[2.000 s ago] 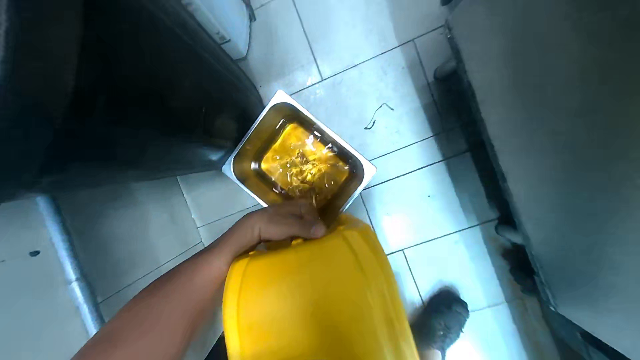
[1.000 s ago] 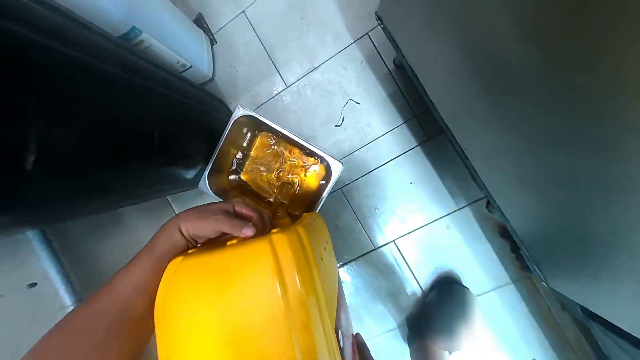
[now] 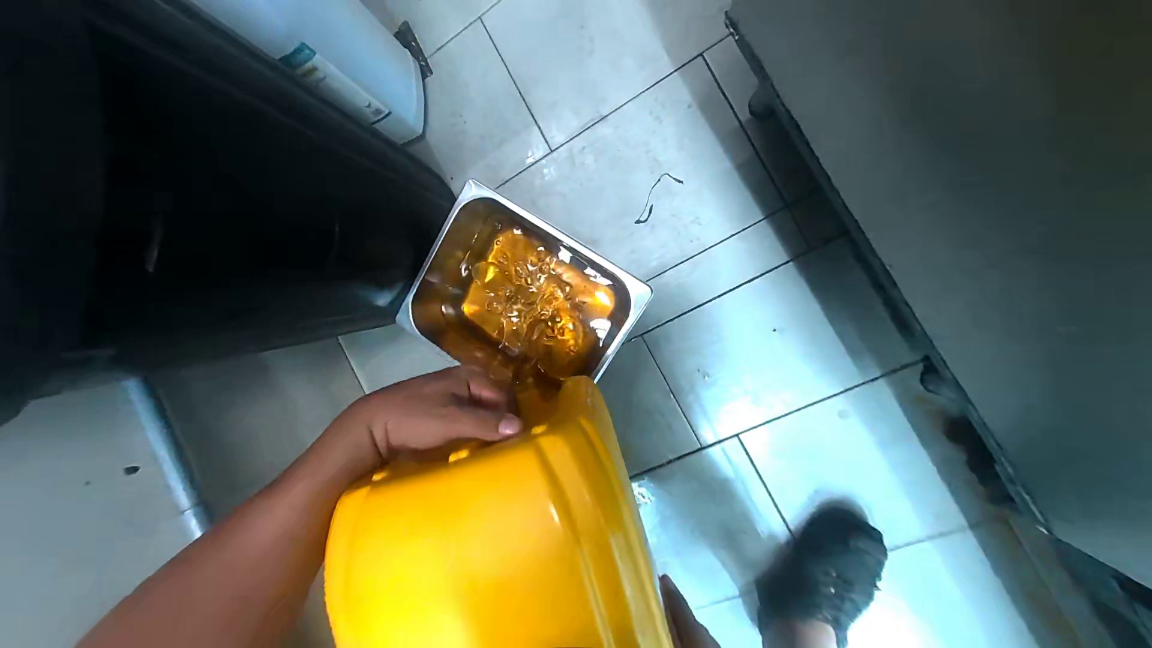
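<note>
My left hand [image 3: 441, 409] grips a yellow plastic jerrycan [image 3: 486, 540] near its mouth end. The can is tipped over a rectangular stainless steel pan [image 3: 560, 232] on the floor. Amber liquid [image 3: 540, 306], looking like oil, runs into the pan, its surface bubbling and rippling. Of my right hand [image 3: 686, 616] only a small part shows, at the lower right side of the can; most of it is hidden behind the can. The can's mouth is partly covered by my left hand.
A dark, glossy bin-like object [image 3: 270, 225] stands against the pan's left side. Behind it is a translucent plastic container [image 3: 360, 63] with a label. A grey metal panel [image 3: 990, 225] borders the right. A dark shoe [image 3: 823, 567] stands on the tiles, and a thin strand [image 3: 652, 196] lies there.
Liquid keeps running into the pan, and its level looks higher than two seconds ago. The view has shifted, showing more of the translucent container. Part of my right hand now shows beside the can.
</note>
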